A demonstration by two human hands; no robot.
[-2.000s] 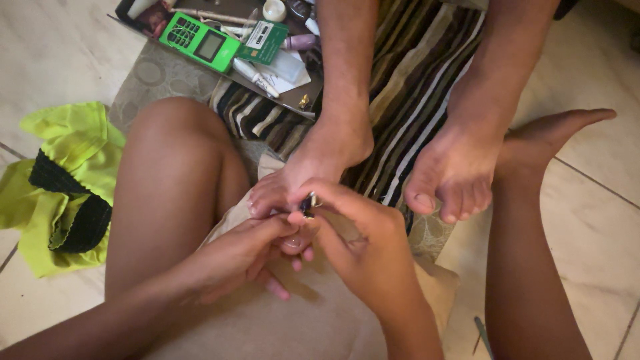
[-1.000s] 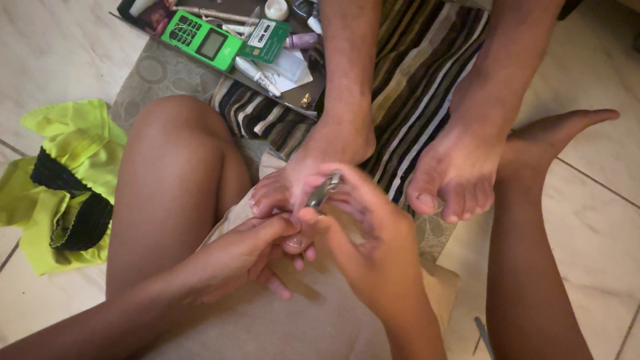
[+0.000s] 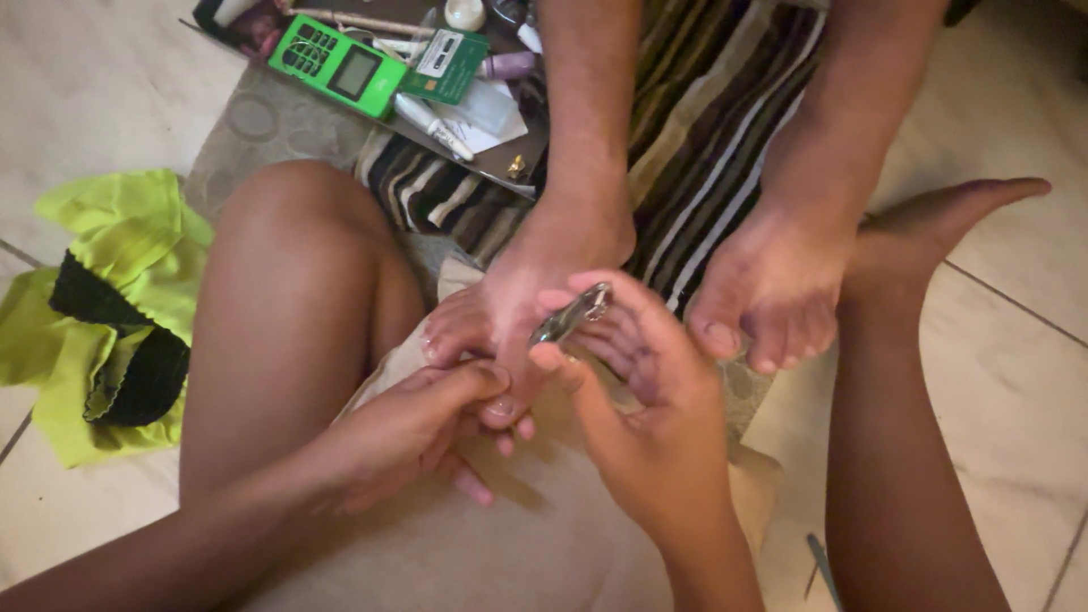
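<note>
Across a beige cushion (image 3: 544, 527) rests another person's foot (image 3: 544, 280). My left hand (image 3: 425, 416) grips its big toe (image 3: 501, 408), the thumb on top and the fingers underneath. Just right of that toe, my right hand (image 3: 654, 382) holds a shiny metal nail clipper (image 3: 571, 313) between thumb and index finger, tilted and apart from the toenail. The person's other foot (image 3: 773, 289) lies to the right, on the edge of the patterned cloth.
A dark tray (image 3: 510, 174) at the top holds a green phone-like device (image 3: 340, 66), a green card (image 3: 446, 64), a white tube (image 3: 433, 127) and a purple bottle (image 3: 507, 65). Yellow-green cloth (image 3: 127, 221) lies on the left floor tiles. A thin stick (image 3: 822, 565) is at lower right.
The nail clipper was down at the big toe two seconds ago; my right hand has raised it away and turned it. My left hand has kept its hold on the toe.
</note>
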